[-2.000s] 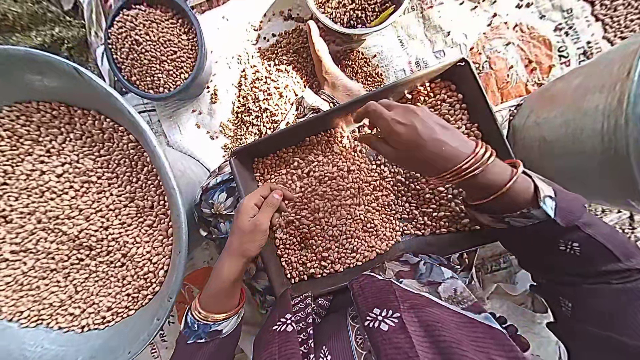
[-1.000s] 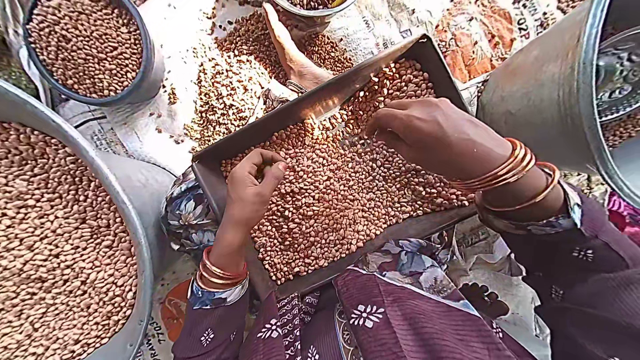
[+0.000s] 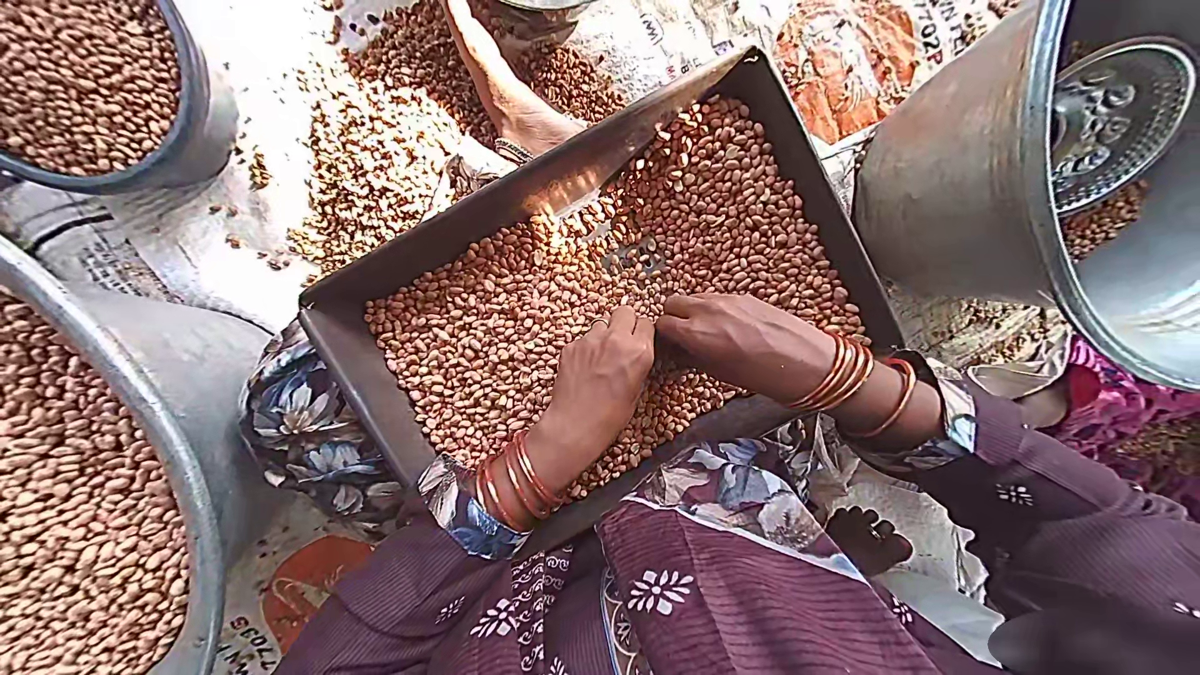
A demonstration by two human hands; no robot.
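Note:
A dark rectangular metal tray (image 3: 366,375) rests tilted across my lap, spread with shelled reddish-brown peanuts (image 3: 487,328). My left hand (image 3: 605,375) is over the middle of the peanuts, fingers bent and pinched together. Right beside it, my right hand (image 3: 727,333) has its fingertips curled down at the peanuts. The two hands nearly touch. Whether either one holds a peanut is hidden by the fingers. A patch of the tray's bottom with a marking shows just above my hands.
A large metal tub (image 3: 202,506) of peanuts stands at left, a smaller bucket (image 3: 202,122) of peanuts at upper left. At right a metal pot (image 3: 956,178) holds a perforated metal plate (image 3: 1116,131). Loose peanuts (image 3: 375,159) lie on printed sacks beyond the tray, near a bare foot (image 3: 525,108).
My hands were apart over the tray; they have come together near its middle, lower toward my lap. The view has shifted closer and to the right.

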